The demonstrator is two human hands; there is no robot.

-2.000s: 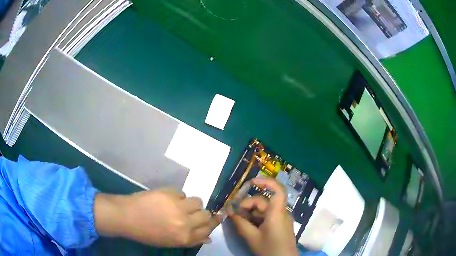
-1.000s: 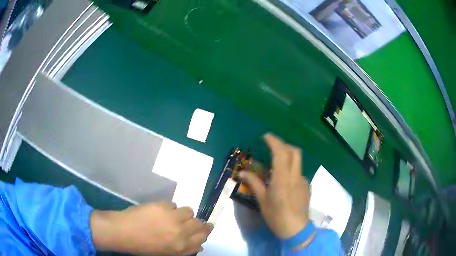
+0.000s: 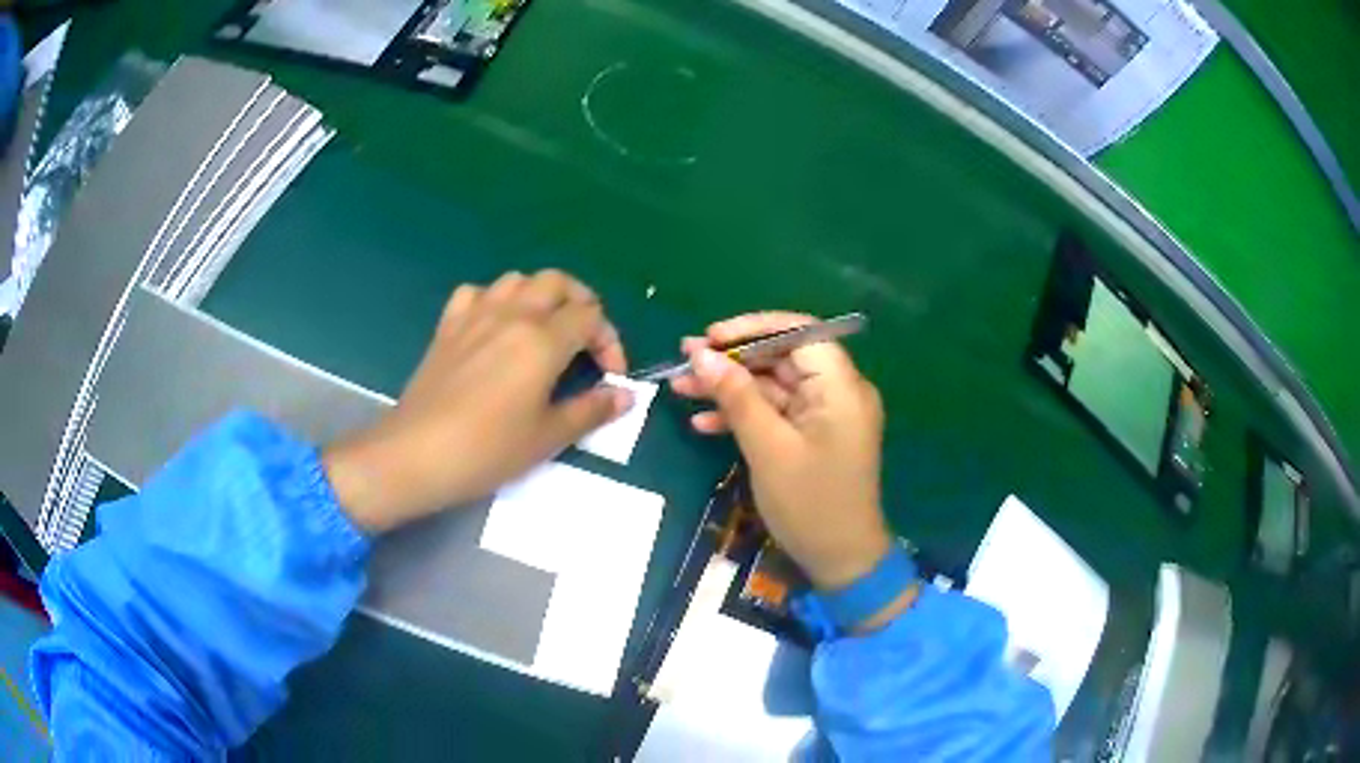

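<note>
My right hand (image 3: 813, 447) holds metal tweezers (image 3: 798, 339) like a pen, tip pointing left. My left hand (image 3: 500, 380) is at the tip, thumb and fingers nearly together; whether they pinch a tiny piece cannot be told. Both are over the small white card (image 3: 627, 428), partly covered by my left fingers. The tablet assembly (image 3: 716, 656) lies below my right hand, with its electronics strip partly hidden by the wrist. The die-cut adhesive sheet (image 3: 463, 596), grey with a bare white end, lies left of it, under my left forearm.
A sheet stack (image 3: 142, 209) and clear plastic bag (image 3: 82, 149) are far left. Another tablet (image 3: 336, 30) lies at the top left, others (image 3: 1119, 373) at the right by the rail. A white-ended sheet (image 3: 1044, 589) and a curved stack (image 3: 1178, 671) lie at the lower right.
Both hands have moved up from the tablet and adhesive sheet to the small white card. The tweezers now show clearly in my right hand. The view has shifted, showing the top-left tablet.
</note>
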